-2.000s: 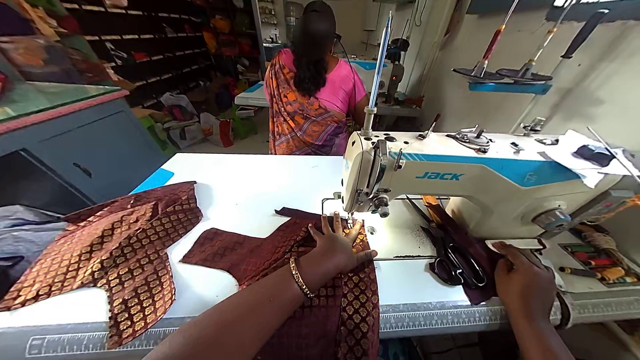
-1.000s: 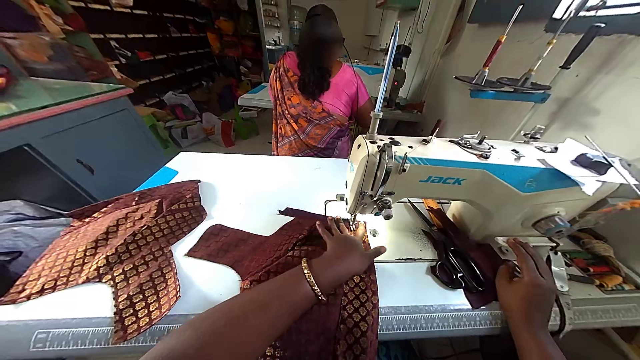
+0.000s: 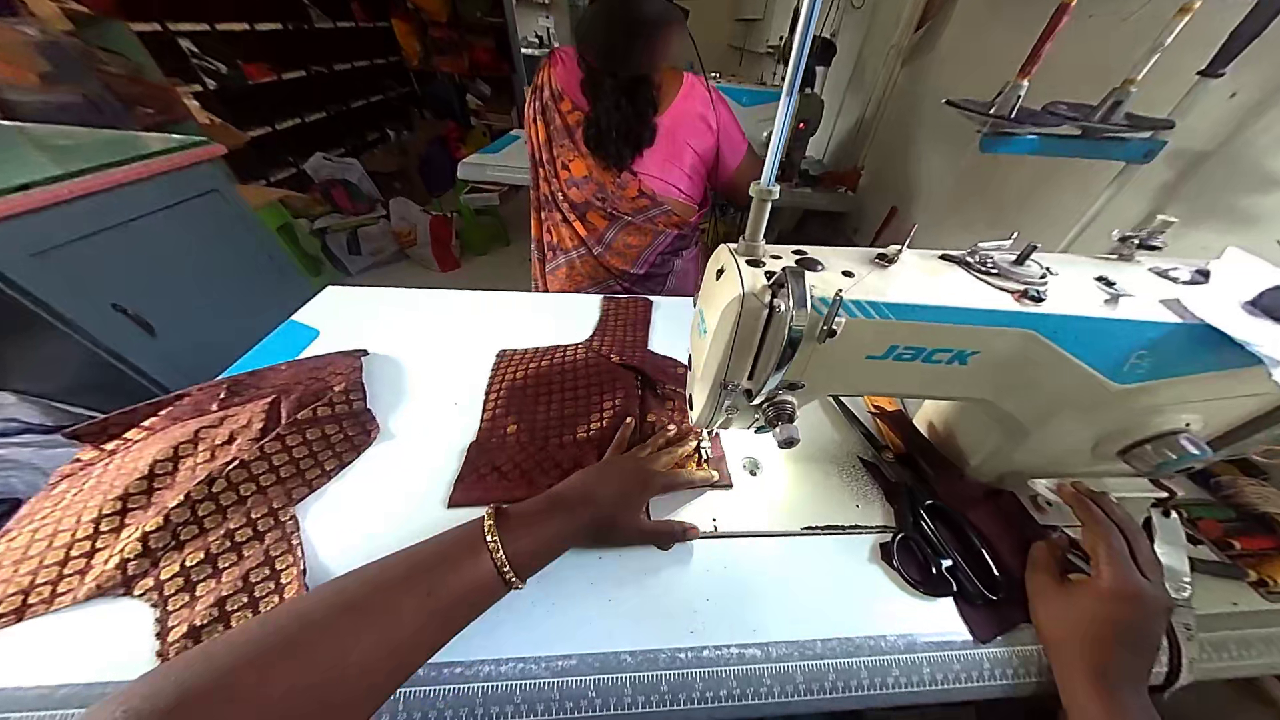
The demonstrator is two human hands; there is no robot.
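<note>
My left hand (image 3: 630, 490) lies flat with spread fingers on a maroon brocade garment piece (image 3: 550, 400), close to the needle area of a white Jack sewing machine (image 3: 900, 350). One edge of that piece is under the presser foot (image 3: 706, 445). At the right, my right hand (image 3: 1100, 590) rests by the stitch lever (image 3: 1060, 488) on the machine's front; its fingertips are partly hidden and its grip is unclear. Black-handled scissors (image 3: 935, 540) lie on dark maroon cloth (image 3: 985, 610) beside it. Another brocade piece (image 3: 220, 480) is spread at the left.
A ruler strip (image 3: 700, 685) runs along the front edge of the white table (image 3: 380, 560). Ahead, a person (image 3: 640, 150) sits facing away at another machine. A blue-grey cabinet (image 3: 150, 270) stands left. Tools and thread lie at the far right (image 3: 1240, 530).
The garment piece under my left hand has been turned and now lies mostly behind and left of the needle, no longer over the table's front edge. My right hand stays by the lever.
</note>
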